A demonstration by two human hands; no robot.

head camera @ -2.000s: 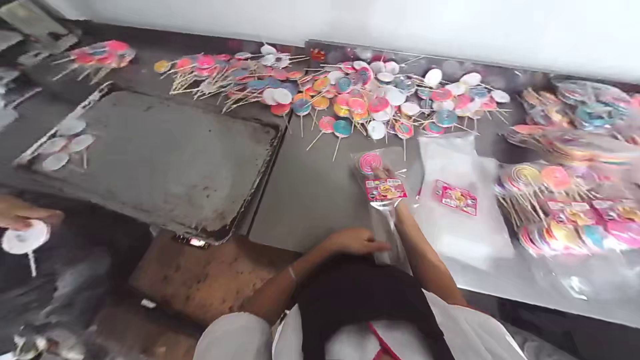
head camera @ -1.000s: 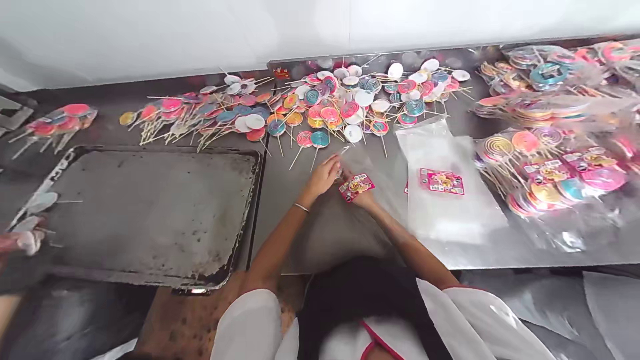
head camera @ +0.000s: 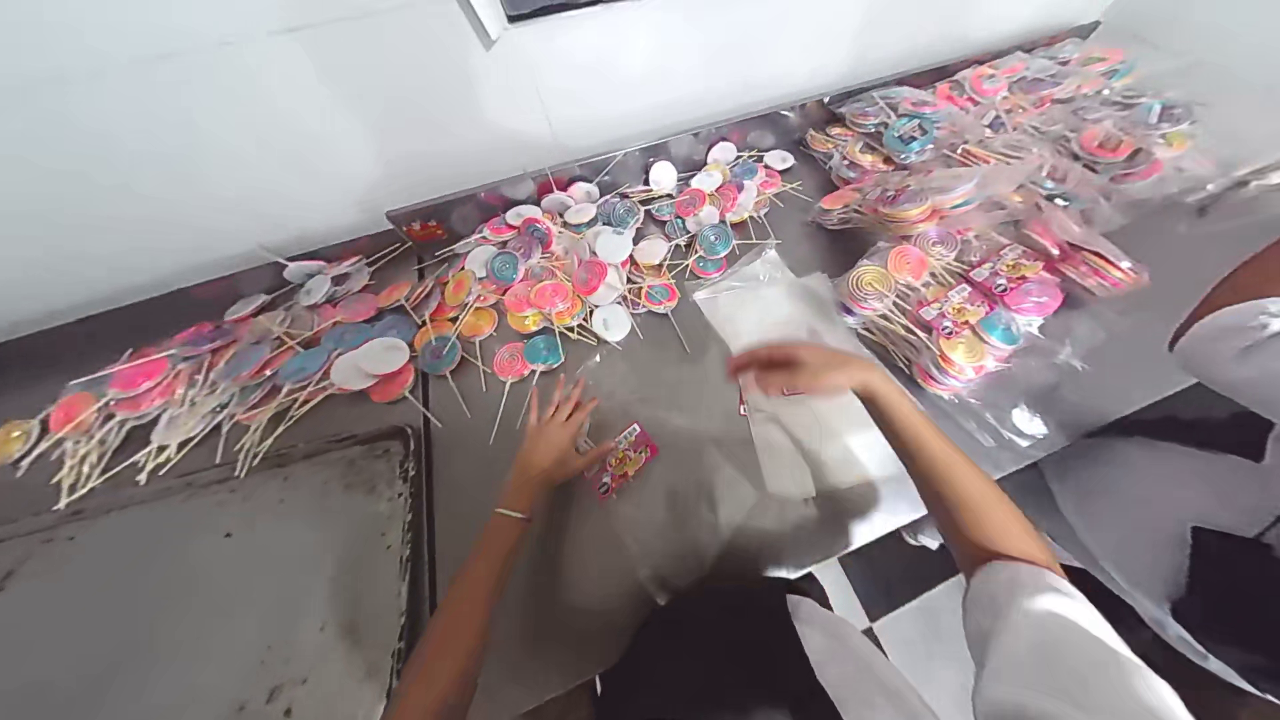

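My left hand (head camera: 557, 440) has its fingers spread over the metal table, its thumb at the edge of a pink printed card (head camera: 627, 462) that lies in or on a clear plastic bag. My right hand (head camera: 800, 370), blurred, is above a stack of clear plastic bags (head camera: 780, 300) and covers most of another pink card; whether it holds anything cannot be told. Beyond both hands is a large heap of spiral lollipops on sticks (head camera: 550, 295). Right of the bags lies a filled bag of lollipops (head camera: 940, 300) with pink cards.
A worn metal baking tray (head camera: 200, 600) is at the lower left, with more loose lollipops (head camera: 300, 350) behind it. Many bagged lollipops (head camera: 1000, 130) are piled at the back right. A co-worker's sleeve (head camera: 1235, 350) shows at the right edge. A white wall runs behind the table.
My right hand has moved right, from the pink card in front of me to over the bag stack. My left hand is now beside that card. The view has swung right.
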